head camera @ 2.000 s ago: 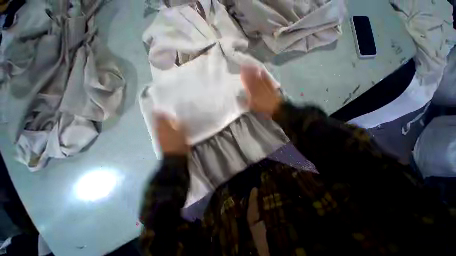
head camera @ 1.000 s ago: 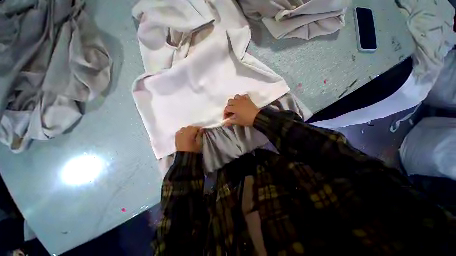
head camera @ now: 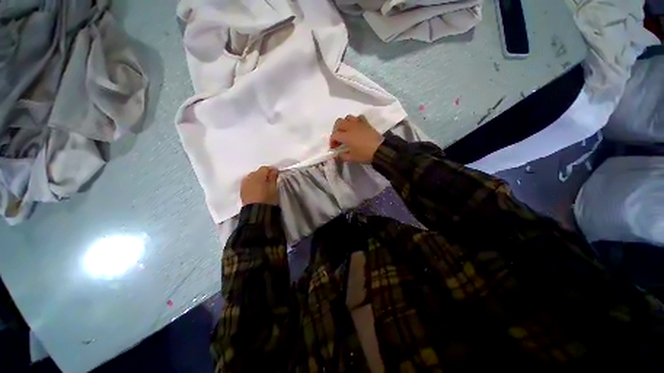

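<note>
A cream-white garment (head camera: 269,109) lies on the pale table with its bottom edge toward me. Greyer fabric (head camera: 313,200) hangs in gathers below that edge, over the table's front edge. My left hand (head camera: 260,186) grips the edge at its left part. My right hand (head camera: 356,139) grips it further right, thumb and fingers closed on the seam. The short stretch of edge between my hands is straight and slightly raised. Whether my right hand also holds a small tool cannot be seen.
A loose greyish-beige garment pile (head camera: 69,109) lies at the left. A folded beige stack (head camera: 426,20) is at the top, beside a smartphone (head camera: 512,28). More cream fabric (head camera: 608,44) hangs at the right edge. White sacks (head camera: 627,200) stand at the far right. The table (head camera: 167,262) reflects a lamp.
From two seconds to one second ago, my open, blurred hands came down onto the bottom edge and gripped it. Since then my hands have moved slightly apart, and the seam between them is straighter.
</note>
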